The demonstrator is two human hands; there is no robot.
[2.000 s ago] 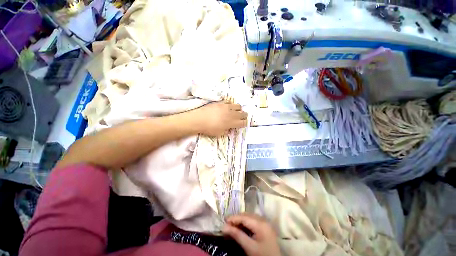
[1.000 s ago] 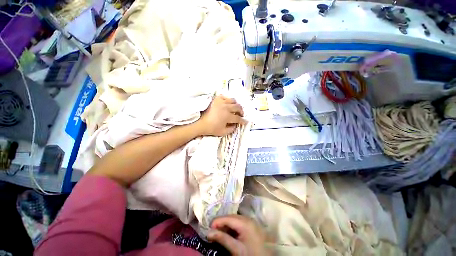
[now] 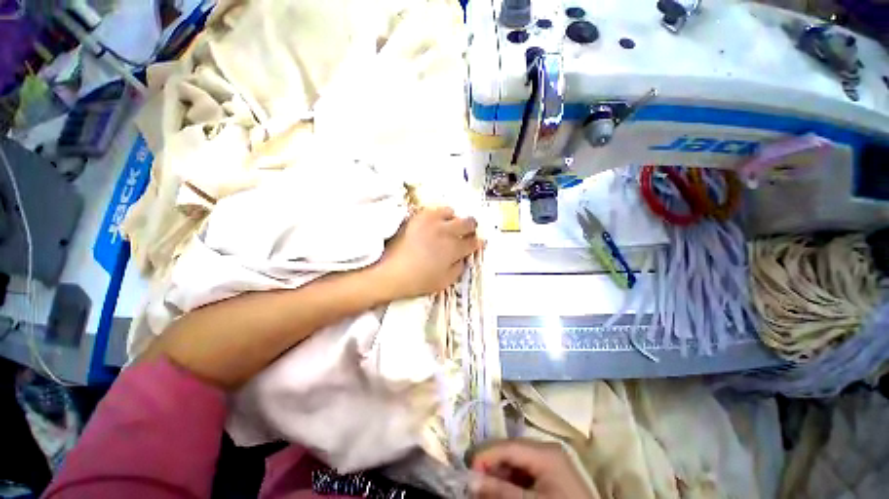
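A large cream garment piece (image 3: 292, 127) is heaped left of the needle, its paler pinkish side (image 3: 331, 390) toward me. A gathered edge with narrow strips (image 3: 473, 341) runs from the presser foot (image 3: 502, 185) toward my lap. My left hand (image 3: 434, 251) lies on the gathered edge just in front of the foot, fingers bent and pressing the cloth. My right hand (image 3: 526, 470), partly cut off by the bottom edge, pinches the lower end of the gathered edge. The sewing machine (image 3: 682, 107) stands above right.
Thread snips (image 3: 606, 251) lie right of the needle. Red rings (image 3: 671, 195), pale lilac strands (image 3: 707, 283) and a cream cord bundle (image 3: 814, 292) lie further right. A ruled table edge (image 3: 604, 341) runs in front. More cream cloth (image 3: 663, 429) hangs beyond it. A grey device (image 3: 39, 210) is far left.
The camera view has shifted closer to the machine. My right hand moved left, then back right, with the strip end. My left hand stays on the gathered edge near the foot.
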